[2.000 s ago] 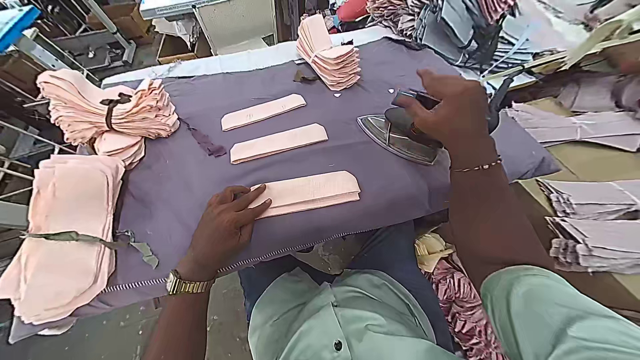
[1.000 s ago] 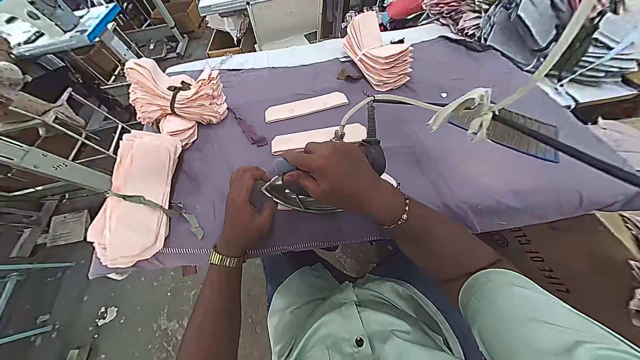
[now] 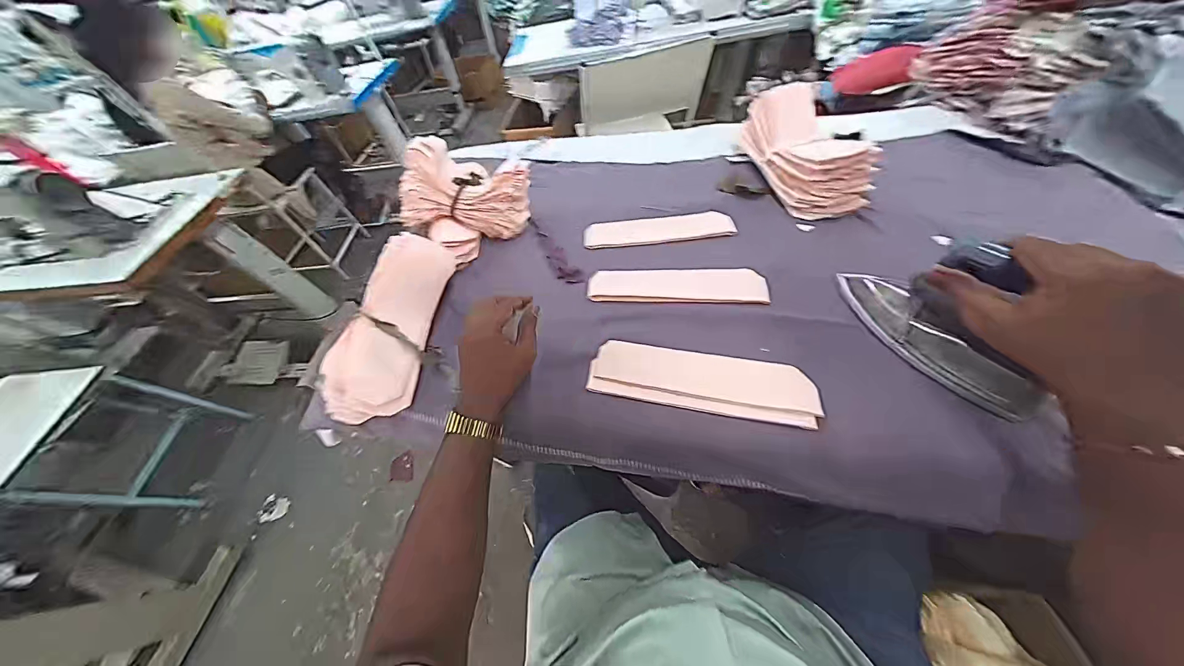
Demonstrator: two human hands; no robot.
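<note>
My right hand (image 3: 1064, 314) grips the handle of a clothes iron (image 3: 953, 342), which rests flat on the purple cloth at the right. My left hand (image 3: 498, 347) is over the cloth at the left, fingers curled; whether something small is between them I cannot tell. Between my hands lie three folded peach fabric strips: a far one (image 3: 660, 229), a middle one (image 3: 678, 286) and a near one (image 3: 703, 384), whose layered lower edge shows. Beside my left hand is a tied stack of peach pieces (image 3: 388, 324).
The padded table (image 3: 888, 462) has a tied peach bundle (image 3: 467, 199) at its far left and a loose peach stack (image 3: 814, 157) at its far edge. Cloth piles (image 3: 1008, 74) stand beyond at the right. Other worktables (image 3: 139, 231) and a blurred person (image 3: 139, 42) are at the left.
The iron was over the near strip one second ago; my right hand has moved it off to the right. My left hand has drawn away to the left, uncovering the strip. The view has shifted.
</note>
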